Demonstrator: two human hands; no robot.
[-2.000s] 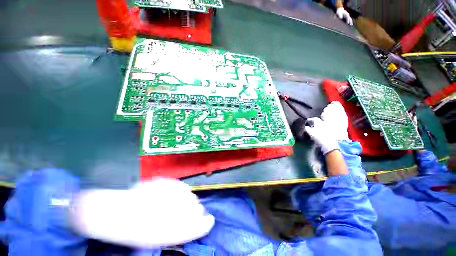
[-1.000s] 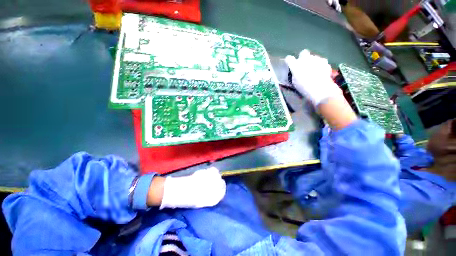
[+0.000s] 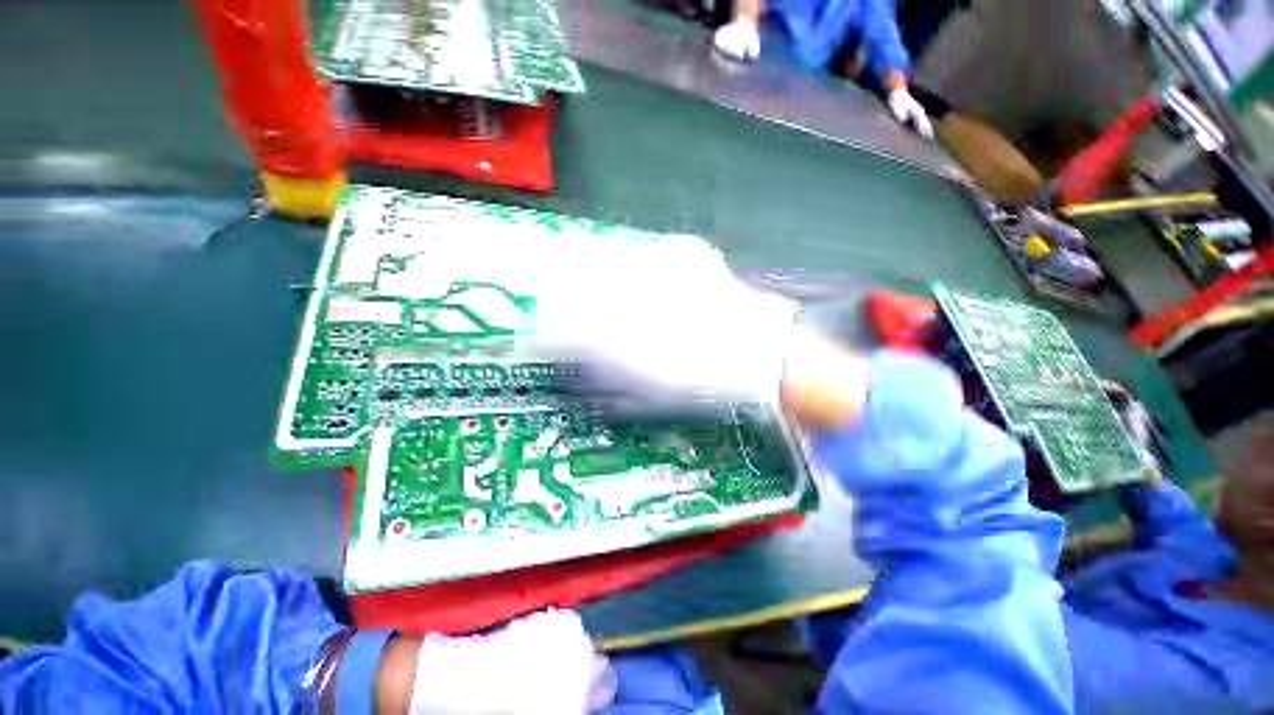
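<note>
A large green printed circuit board lies solder side up on a red pad. My right hand, in a white glove, is over the upper right and middle of the board and strongly blurred. A dark smear shows along its lower side; whether it holds something, or touches the board, I cannot tell. My left hand, gloved, with a blue band at the wrist, is at the bottom edge of the picture by the pad's front edge. Its fingers look curled closed and nothing shows in it.
Another board lies on a red pad behind, beside an orange-red wrapped post with a yellow base. A neighbour's board is at the right, with a blue sleeve beside it. A person's gloved hands are across the bench.
My right hand has moved left from beside the board to over it. My left hand stays near the front edge, now lower in view. The whole view has shifted, showing more of the far side.
</note>
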